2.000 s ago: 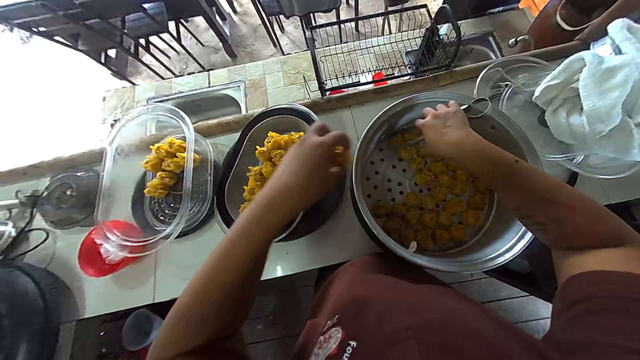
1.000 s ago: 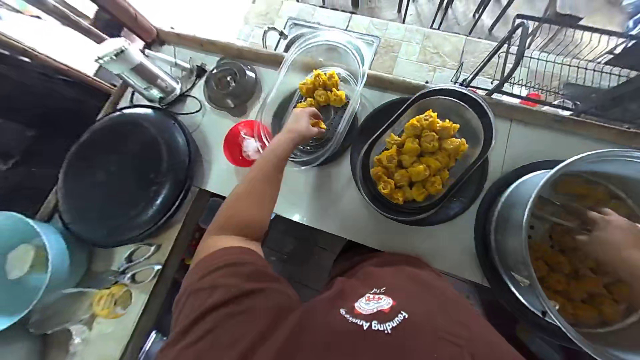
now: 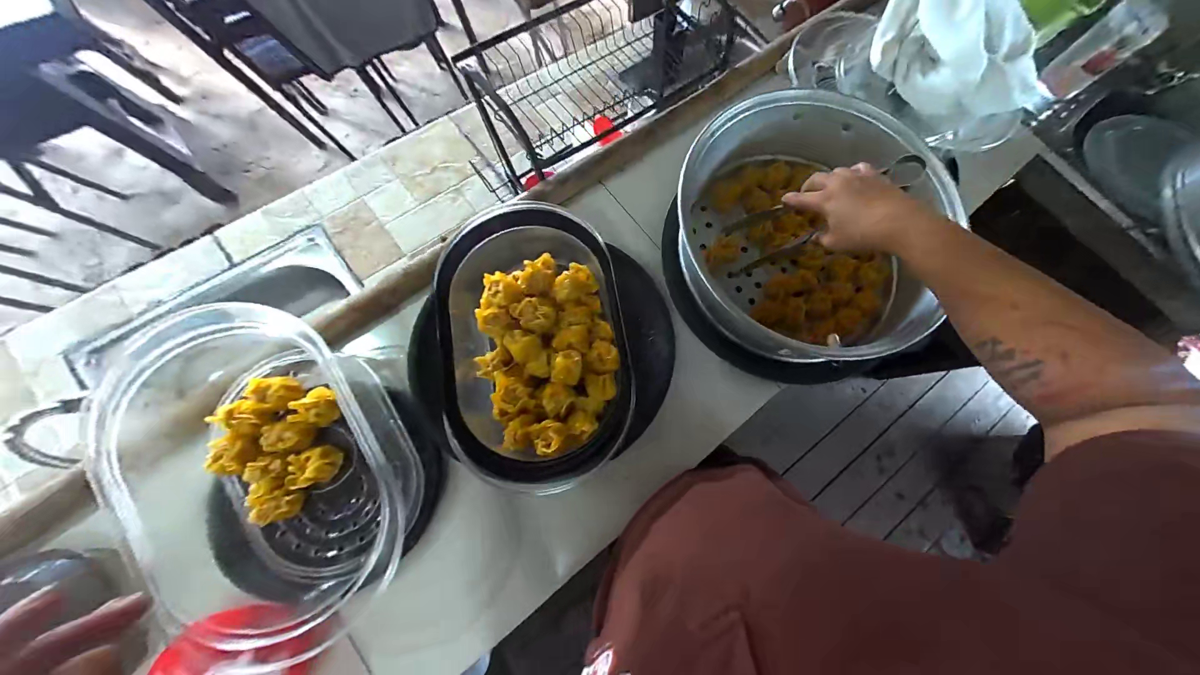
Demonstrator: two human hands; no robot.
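My right hand [image 3: 858, 208] grips metal tongs [image 3: 764, 220], whose two arms reach down among yellow dumplings [image 3: 816, 291] in a perforated aluminium steamer pot [image 3: 698, 253]. At the lower left edge, partly cut off, my left hand [image 3: 80, 637] has its fingers apart, near the rim of a clear oval plastic container [image 3: 112, 487]. A cluster of yellow dumplings [image 3: 281, 441] lies in that container, and a perforated metal plate shows through below it. Between the two, a black-rimmed oval container [image 3: 455, 403] holds a heap of yellow dumplings [image 3: 548, 361].
A red bowl [image 3: 234, 637] sits by the left container. Behind the counter edge are a metal sink [image 3: 300, 281] and a black wire dish rack [image 3: 572, 75]. A white cloth [image 3: 956, 56] rests on clear containers at the upper right. Chairs stand beyond the tiled ledge.
My left hand, over the left container's dumplings one second ago, is now at the lower left, away from them. My right hand remains at the steamer pot. The view has swung right.
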